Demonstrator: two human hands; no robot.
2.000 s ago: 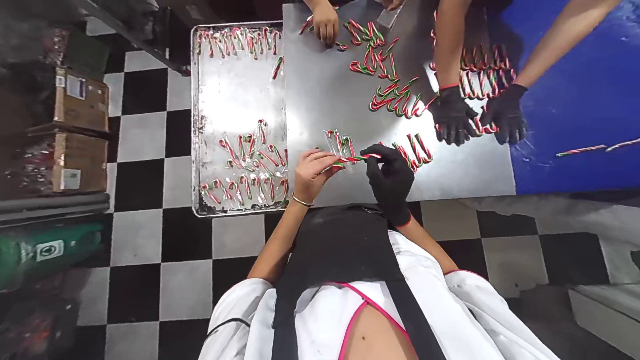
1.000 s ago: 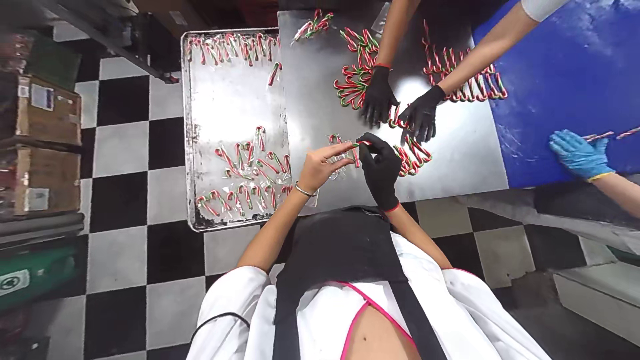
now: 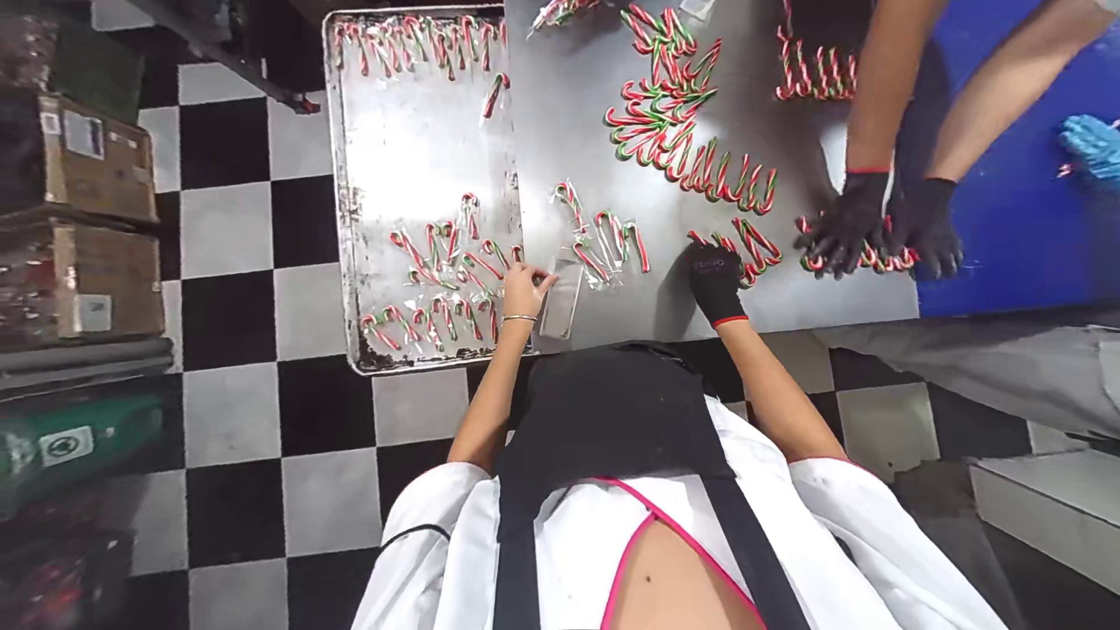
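My bare left hand is over the right edge of a worn metal baking tray, its fingers at the end of a candy cane; whether it grips the cane is unclear. Several wrapped candy canes lie in the tray. Beside that hand is a stack of clear plastic sleeves on the metal table. In a black glove, my right hand touches a small group of red, white and green candy canes; its fingertips are partly hidden. More wrapped canes lie between my hands.
A co-worker's black-gloved hands press on canes at the right. A large pile of candy canes lies beyond my hands. A blue surface adjoins the table, with another person's blue glove at its far side. Cardboard boxes stand left.
My hands, together at a cane before, have parted: the left moved to the tray, the right to the canes at the right. The co-worker's gloved hands have moved right and nearer.
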